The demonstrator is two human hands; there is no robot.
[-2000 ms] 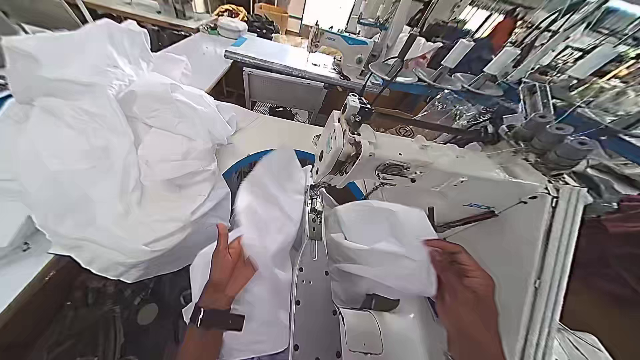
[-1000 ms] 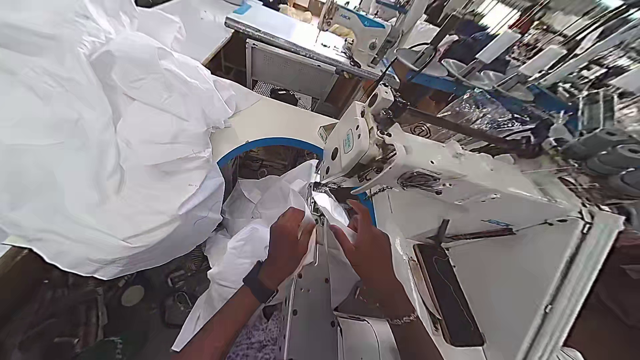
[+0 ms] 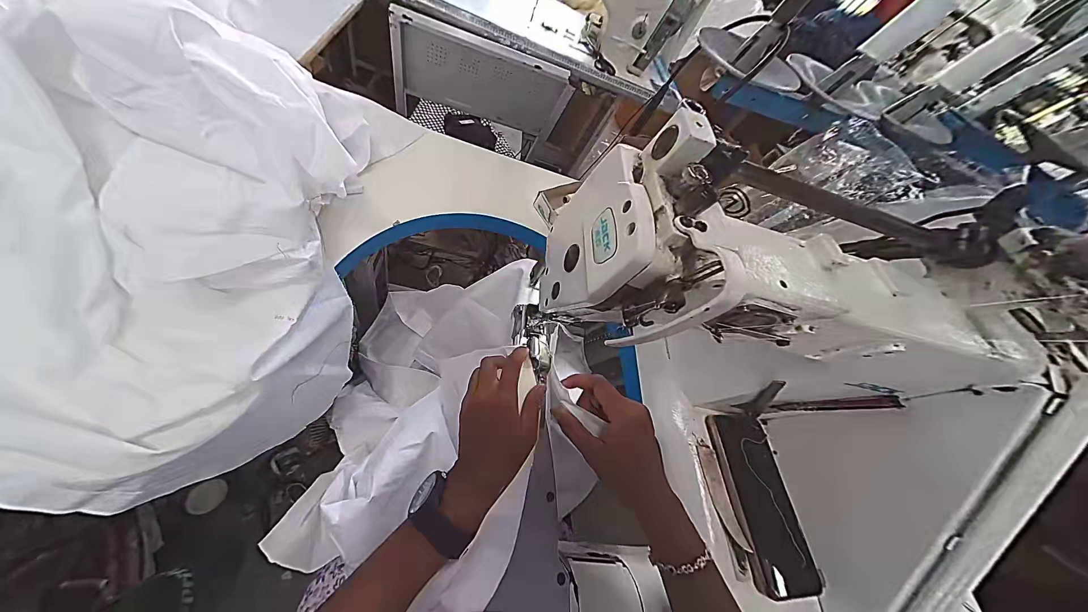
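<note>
A white Jack industrial sewing machine point(image 3: 612, 238) stands at centre right, its presser foot and needle area point(image 3: 534, 333) just beyond my fingertips. White fabric point(image 3: 416, 408) lies under and around the foot and hangs to the left. My left hand point(image 3: 493, 425), with a dark watch at the wrist, presses on the cloth left of the narrow machine arm point(image 3: 540, 510). Right of that arm, my right hand point(image 3: 616, 433) pinches a fold of the white fabric between thumb and fingers. The needle tip is too small to make out.
A large heap of white fabric point(image 3: 170, 255) covers the left side. A blue-edged curved table cutout point(image 3: 442, 223) lies behind the foot. A dark smartphone point(image 3: 765, 510) rests on the machine bed at right. Thread cones point(image 3: 918, 25) and plastic wrap point(image 3: 850, 170) are at upper right.
Two seconds ago my hands were wide apart, each on a piece of cloth; they have come together at the presser foot. The phone, partly covered before, shows fully. The view has moved closer.
</note>
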